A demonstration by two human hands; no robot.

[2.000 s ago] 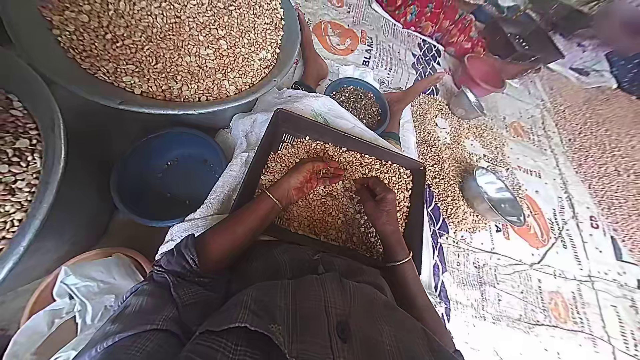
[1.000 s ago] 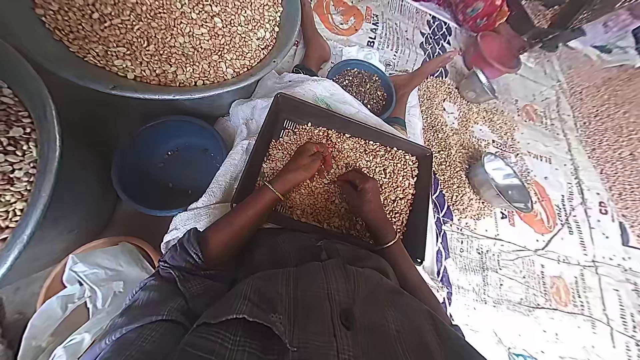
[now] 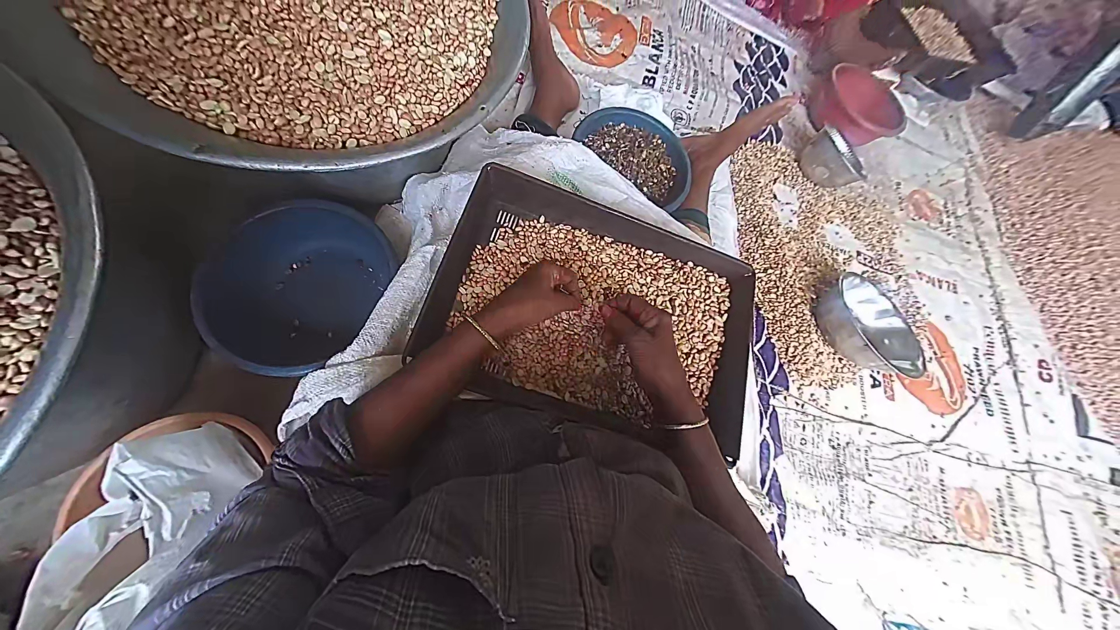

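A dark plastic tray [image 3: 739, 350] lies across my lap on a white woven sack, its floor covered with pale split seeds or nuts [image 3: 647, 271]. Over the middle of these, my left hand [image 3: 547, 293] is bent with thumb and fingertips drawn together. My right hand [image 3: 639, 328] is close beside it, fingers curled inward, the two sets of fingertips nearly meeting. Whether either hand pinches a seed is too small to tell. Each wrist wears a thin bangle. Beyond the tray's far edge, a blue bowl [image 3: 674, 149] holds darker bits.
Large metal basins [image 3: 306, 162] of seeds stand at the upper left and left. Near them are a blue basin [image 3: 289, 289] with a few bits and an orange-brown tub [image 3: 249, 424] with white cloth. Right of the tray lie spilled seeds, a steel bowl [image 3: 875, 324] and a red bowl [image 3: 862, 101].
Both hands have stayed over the seeds in the tray. Their fingers have shifted, with the left hand's fingertips turned more toward the right hand than one second ago.
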